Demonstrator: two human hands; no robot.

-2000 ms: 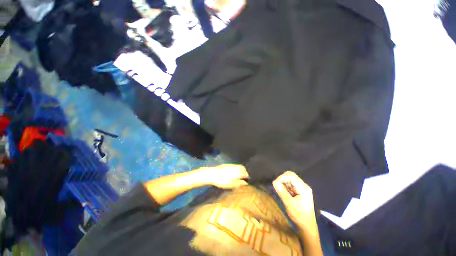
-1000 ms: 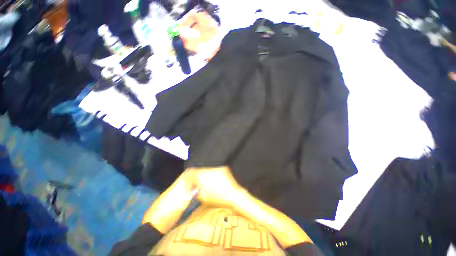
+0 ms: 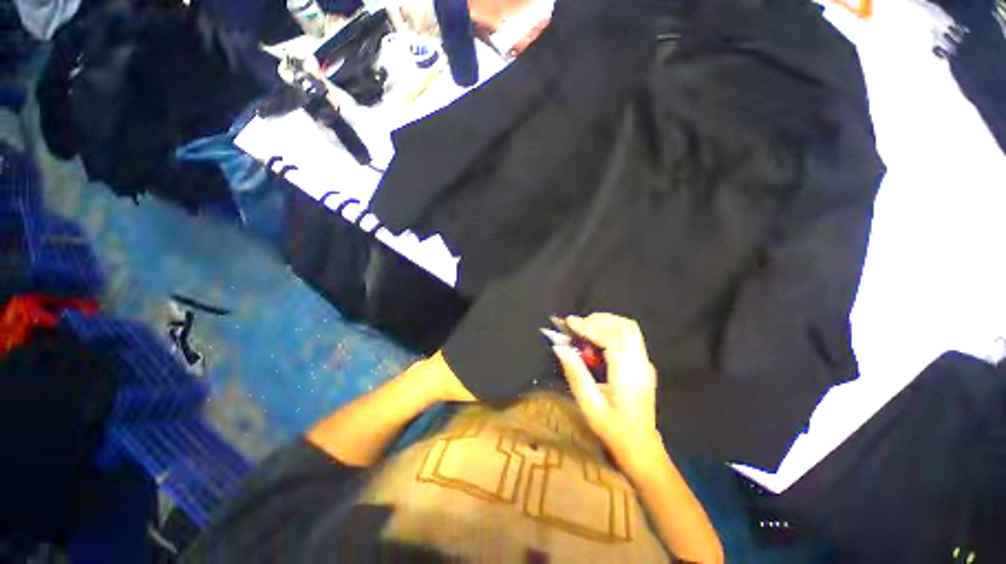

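A black jacket (image 3: 684,209) lies spread on the white-covered table, its lower part reaching the wearer's front. My right hand (image 3: 612,375) is over the jacket near its lower edge. It holds small thread snips (image 3: 560,331) with two pointed tips apart, aimed up and left; a reddish part shows between the fingers. My left hand (image 3: 450,380) is at the jacket's lower left edge. Only the wrist and part of the hand show; the fingers are hidden by the black fabric, so their grip cannot be seen.
Bottles and small tools lie on the table (image 3: 265,132) at upper left, with dark hanger hooks over its edge. More dark garments (image 3: 927,463) are at lower right. Blue crates (image 3: 166,430) and a dark item (image 3: 185,336) are on the blue floor at left.
My hands were together at the hem a second ago. Now my right hand is apart, further right and up, with the snips showing. My left hand is under the fabric. The view has shifted closer.
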